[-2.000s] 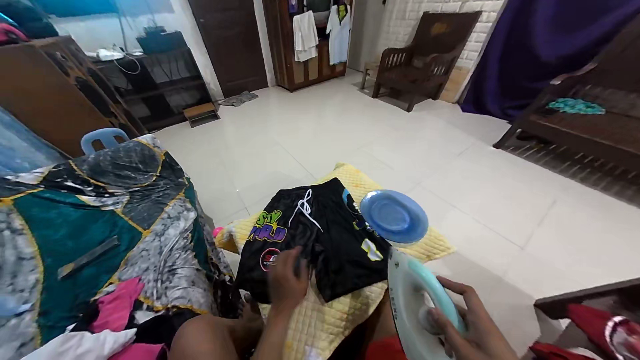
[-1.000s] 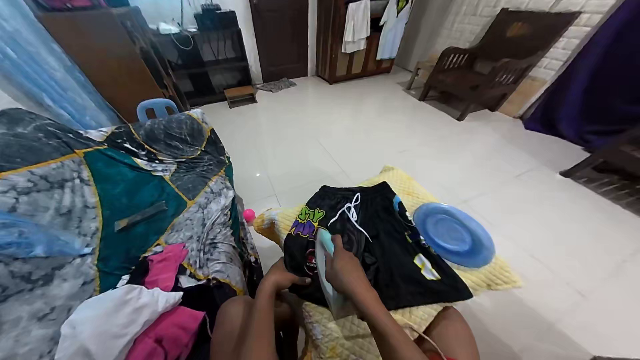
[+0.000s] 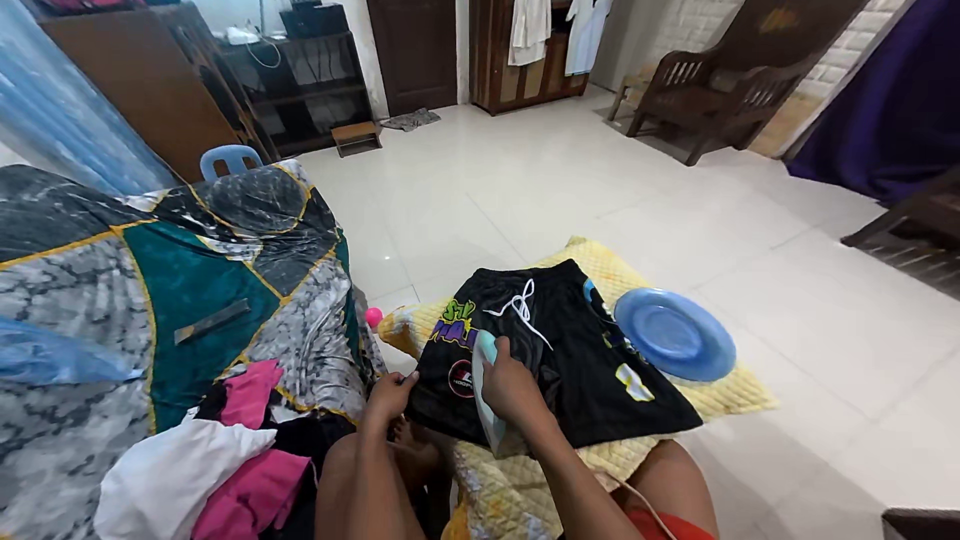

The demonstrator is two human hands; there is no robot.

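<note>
Black shorts (image 3: 577, 375) with a white drawstring and bright printed patches lie spread on a yellow quilted cloth (image 3: 739, 394). My right hand (image 3: 514, 382) grips a white and mint clothes iron (image 3: 486, 409), which rests on the leg of the shorts at the left, beside a round printed patch. At that leg's outer edge, my left hand (image 3: 391, 394) has its thumb and fingers on the fabric; whether they pinch it is hard to tell. A blue plastic plate (image 3: 675, 334) sits at the right of the shorts, on the cloth.
Pink, white and black clothes (image 3: 184, 469) are heaped at the lower left, against a patterned cover (image 3: 202, 292). A pink ball (image 3: 373, 317) lies by the quilted cloth. The iron's cord (image 3: 637, 495) crosses near my right thigh. A wooden armchair (image 3: 705, 94) stands farther off.
The iron, held at the right of the shorts two seconds ago, is now on their left leg. My left hand has gone from the middle of the shorts to their left edge.
</note>
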